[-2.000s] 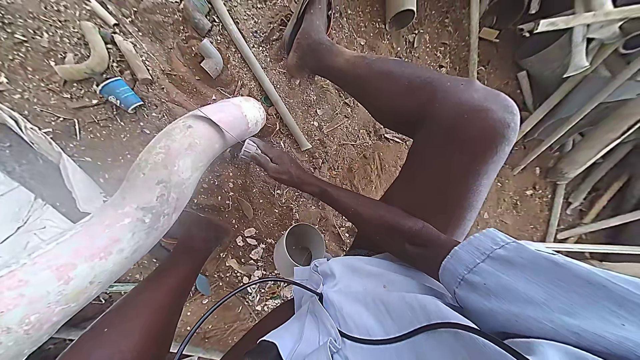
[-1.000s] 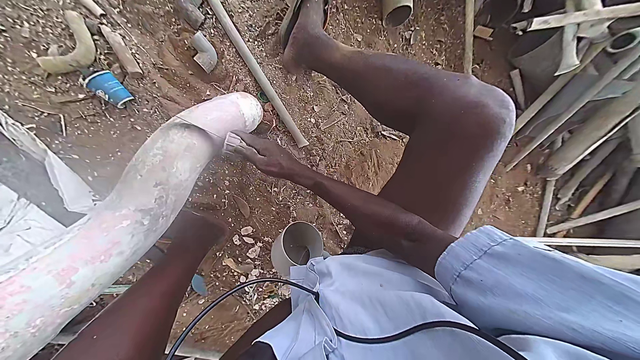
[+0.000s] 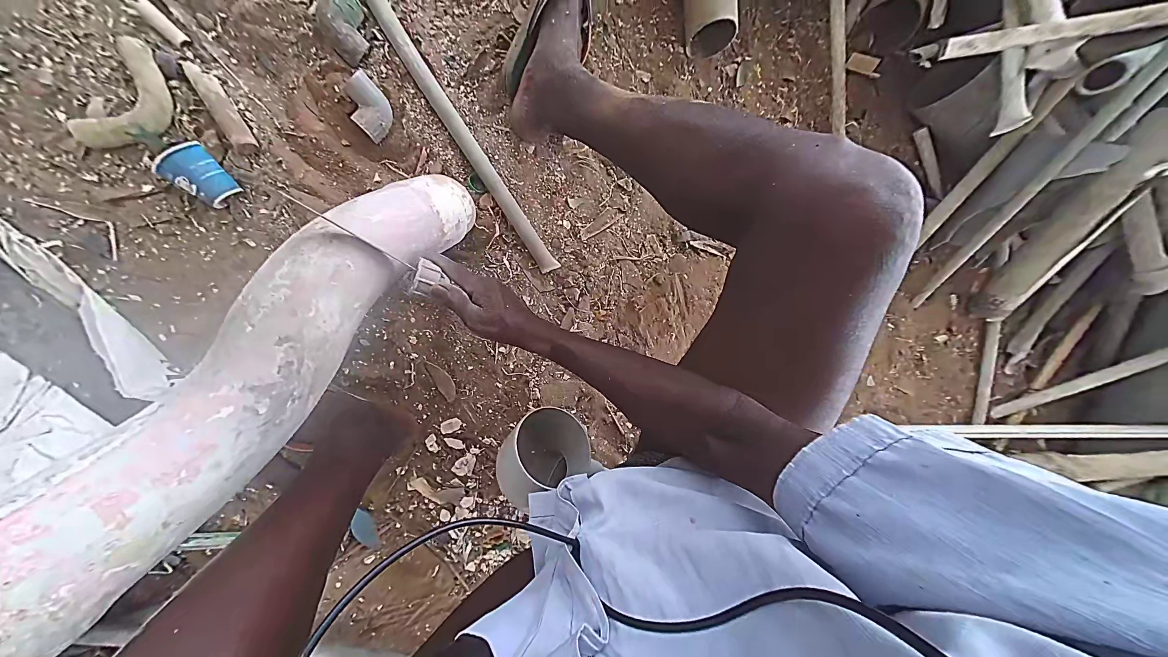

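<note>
A thick, curved, tube-like piece [image 3: 301, 301] with a worn white and pink surface runs from the lower left to a rounded end near the middle. My right hand [image 3: 484, 301] is beside that end, its fingers closed on a small whitish grip or wrapped piece [image 3: 427, 276]. From this grip a thin blade or strip [image 3: 351, 235] crosses the curved piece, seen nearly edge-on; its exact kind cannot be told. My left hand does not show.
Pale tubes and sticks [image 3: 1031, 255] are piled at the right. A long thin pipe [image 3: 465, 137], a grey elbow [image 3: 370, 105] and a blue cup [image 3: 196, 173] lie on the littered soil. An open-ended pipe piece [image 3: 546, 452] is by my clothing. A black cable [image 3: 438, 531] crosses below.
My right hand has moved slightly left with the whitish grip in its fingers. The thin blade or strip has shifted across the curved piece, which stays in nearly the same place.
</note>
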